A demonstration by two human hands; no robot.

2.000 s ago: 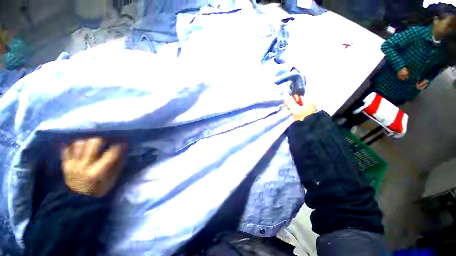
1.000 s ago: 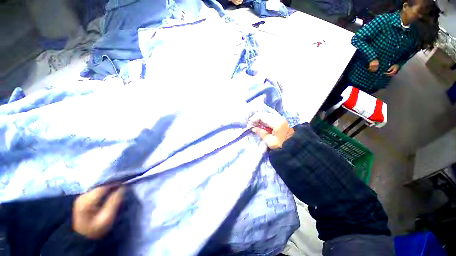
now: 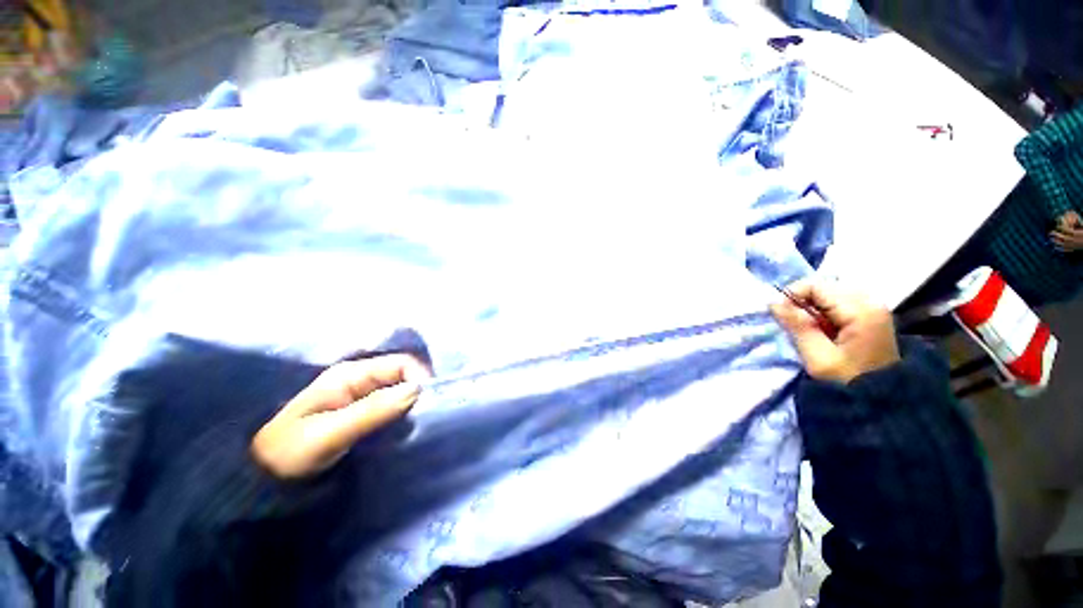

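A large light-blue denim garment (image 3: 618, 475) lies heaped over the near side of the table, glaring white in its middle. A stitched seam (image 3: 594, 347) runs taut between my hands. My left hand (image 3: 339, 410) pinches the cloth at the seam's left end. My right hand (image 3: 841, 333) holds the seam's right end, with small red-handled snips (image 3: 808, 306) in the same hand. The snips are mostly hidden by the fingers, and a thin dark tip points up and left.
The white tabletop (image 3: 914, 190) has a small red item (image 3: 935, 130) on it. A red-and-white striped stool (image 3: 1007, 330) stands at the right. A person in a checked green top (image 3: 1051, 178) is cut off by the right edge. Darker denim (image 3: 457, 54) lies at the far side.
My left hand has moved right and up, now pinching the seam. My right hand has shifted right in the picture, still holding cloth and snips. The view has turned left; the green crate no longer shows.
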